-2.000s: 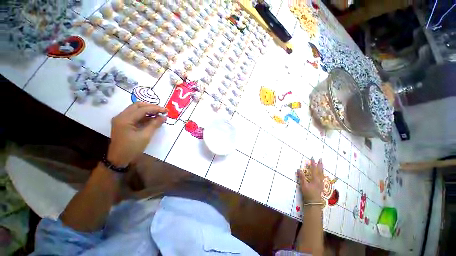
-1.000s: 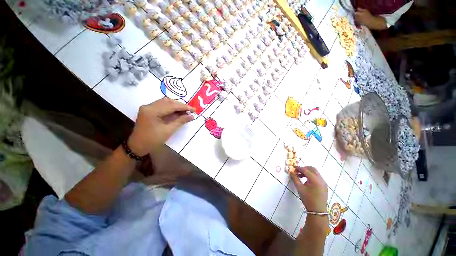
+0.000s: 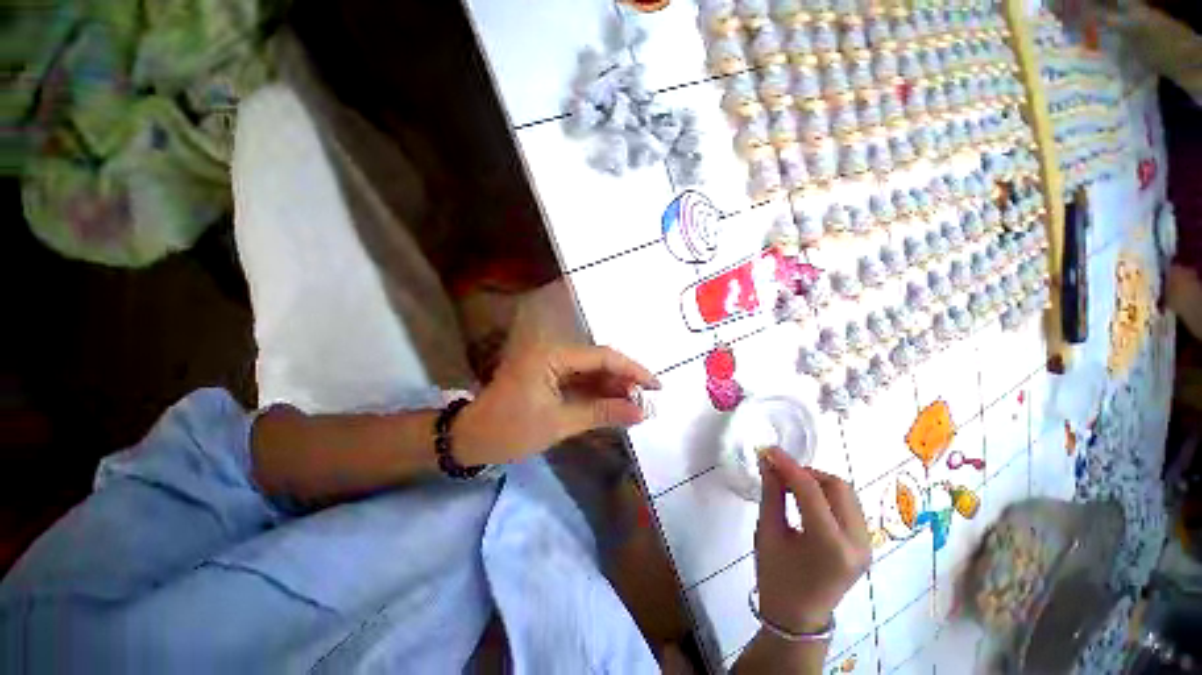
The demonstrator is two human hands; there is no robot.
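Note:
My left hand [image 3: 570, 400] holds a small grey-white part [image 3: 642, 401] between thumb and fingertips, just beyond the table edge. My right hand [image 3: 808, 534] has its thumb and finger pinched together at the near rim of the round white dish [image 3: 788, 429]. A tiny pale piece seems to be at those fingertips, mostly hidden. White stuff lies in the dish. A loose pile of grey parts [image 3: 630, 116] lies near the table edge. Joined pieces [image 3: 870, 112] stand in long rows beyond it.
A yellow rod [image 3: 1041, 172] lies beside the rows, with a black-handled tool [image 3: 1076, 264] next to it. A clear tub of pale parts [image 3: 1012, 567] stands at lower right. Yellow-orange parts [image 3: 1128, 317] lie at the far right. Another person's arm [image 3: 1173, 46] shows at upper right.
My right hand has moved from the cream parts to the dish, thumb and finger pinched. My left hand still holds the grey part. The camera view has turned and shifted.

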